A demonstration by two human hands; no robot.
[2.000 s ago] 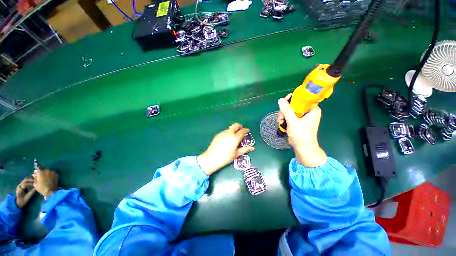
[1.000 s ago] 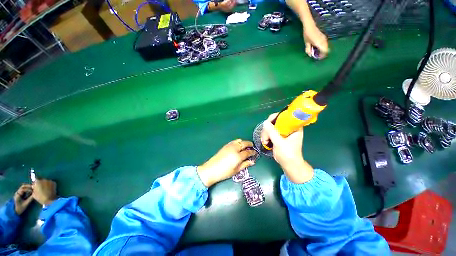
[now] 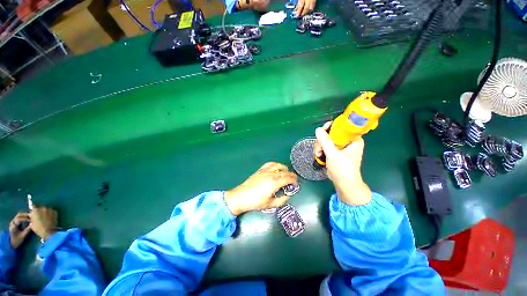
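Observation:
My right hand [image 3: 342, 162] is closed around the yellow-orange electric screwdriver [image 3: 357, 120]. Its black lower end is over the round grey speckled dish [image 3: 306, 158]. My left hand [image 3: 263, 188] holds a small dark housing with a silver rim [image 3: 291, 188] just left of the dish. A short overlapping row of housings [image 3: 290, 221] lies on the green mat just below my left hand; its upper end is partly hidden by the hand. A single housing [image 3: 218, 126] lies on the mat farther up and left. Screws are too small to make out.
A black box [image 3: 179, 38] stands beside a housing pile [image 3: 231, 52]. Blister trays [image 3: 393, 17] lie at the back right. A power adapter [image 3: 433, 184], more housings [image 3: 462, 159], a fan [image 3: 507, 87] and a red stool [image 3: 479, 254] are on the right. Neighbours' hands [image 3: 41, 221] show left and at the back.
The screwdriver tip moved off the dish to my left hand's housing, then back over the dish. The single housing shifted right in view. A neighbour's hand took the housing at the upper right and withdrew.

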